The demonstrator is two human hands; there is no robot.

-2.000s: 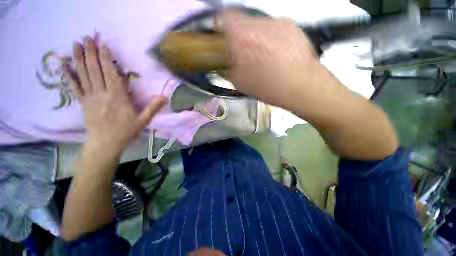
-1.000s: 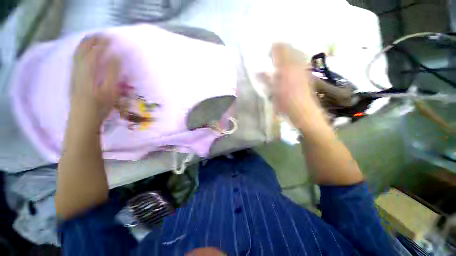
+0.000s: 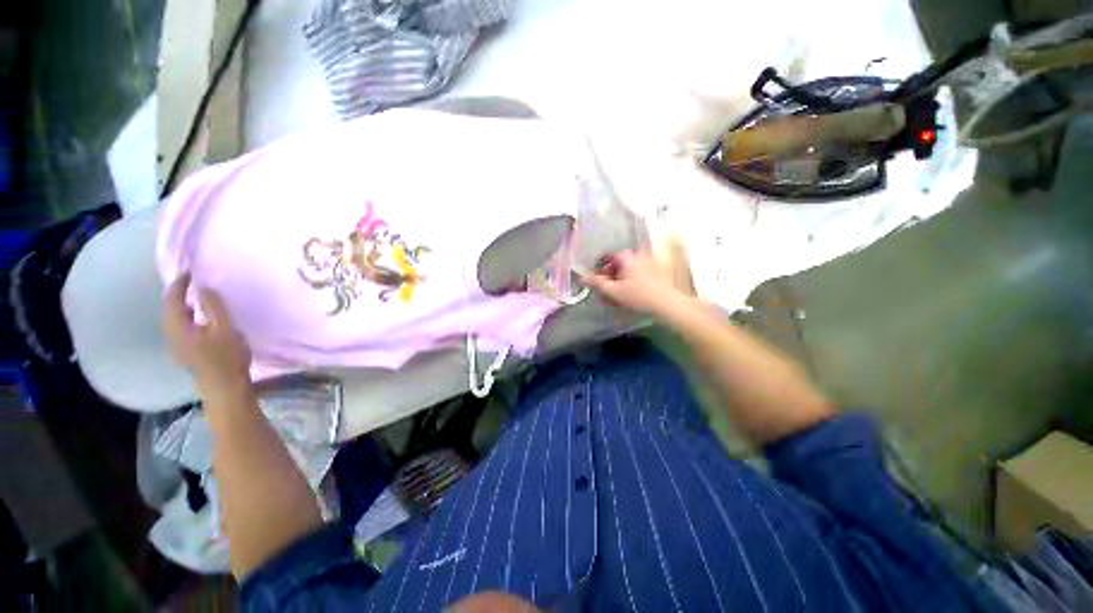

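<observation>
The pale pink sleeveless top [image 3: 432, 222] lies flat on the padded pressing board [image 3: 396, 413], its brown, yellow and pink floral motif facing up. My left hand [image 3: 211, 338] holds its lower hem edge at the left, slightly blurred. My right hand [image 3: 641, 283] pinches the shoulder part by the armhole, beside a thin pale loop. A white hanger loop [image 3: 484, 365] hangs from the top over the board's near edge. The steam iron [image 3: 821, 146] rests on the white cloth [image 3: 767, 254] at the right, with neither hand on it.
A crumpled striped shirt [image 3: 390, 54] lies behind the top. More striped cloth [image 3: 300, 419] hangs below the board's near edge at the left. The iron's hose runs off to the upper right. A cardboard box [image 3: 1052, 491] stands on the green floor at the lower right.
The iron has gone from my right hand onto the white cloth. My left hand has moved from the motif to the hem, and my right hand has come to the top's shoulder.
</observation>
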